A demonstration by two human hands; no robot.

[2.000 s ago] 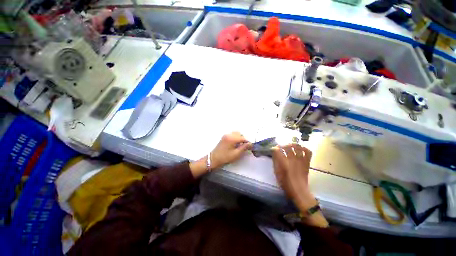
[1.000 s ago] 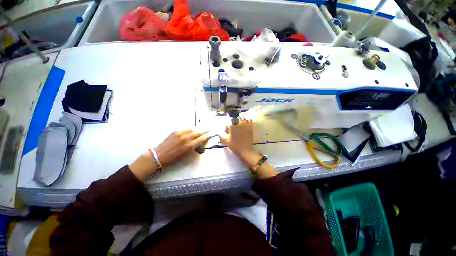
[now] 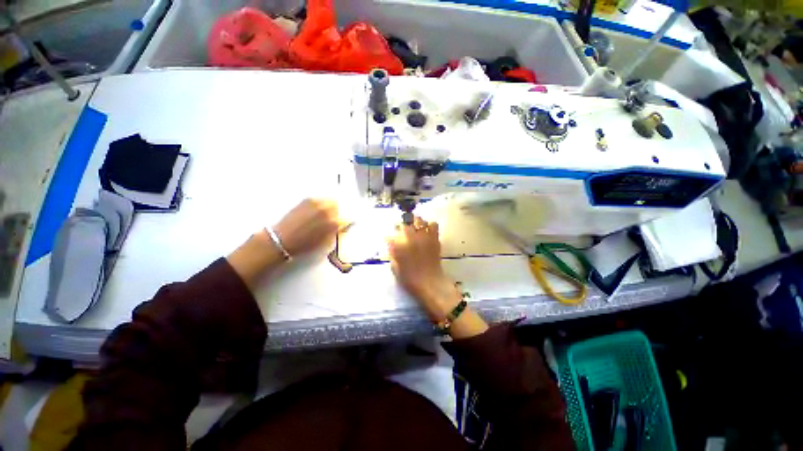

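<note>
The white sewing machine (image 3: pixel 528 181) stands in front of me, its lamp glaring over the needle area. My left hand (image 3: pixel 308 227) lies on the table left of the needle, fingertips towards the glare. My right hand (image 3: pixel 417 253) is at the presser foot (image 3: pixel 407 211), fingers bent down. Any cloth at the fingertips is washed out by the light, so I cannot tell what they hold. Dark and white cut pieces (image 3: pixel 141 167) lie stacked at the left. Grey curved pieces (image 3: pixel 77 264) lie below them.
Scissors (image 3: pixel 558 273) with yellow and green handles lie right of the needle. White pieces (image 3: pixel 682 233) lie at the table's right. Red-orange plastic bags (image 3: pixel 330 40) fill part of the trough behind. A teal basket (image 3: pixel 616 352) with dark pieces stands below the table's right front.
Since two seconds ago the view has swung right. My right hand has moved to the presser foot. Since one second ago my left hand has moved slightly away from me, its fingers more bunched.
</note>
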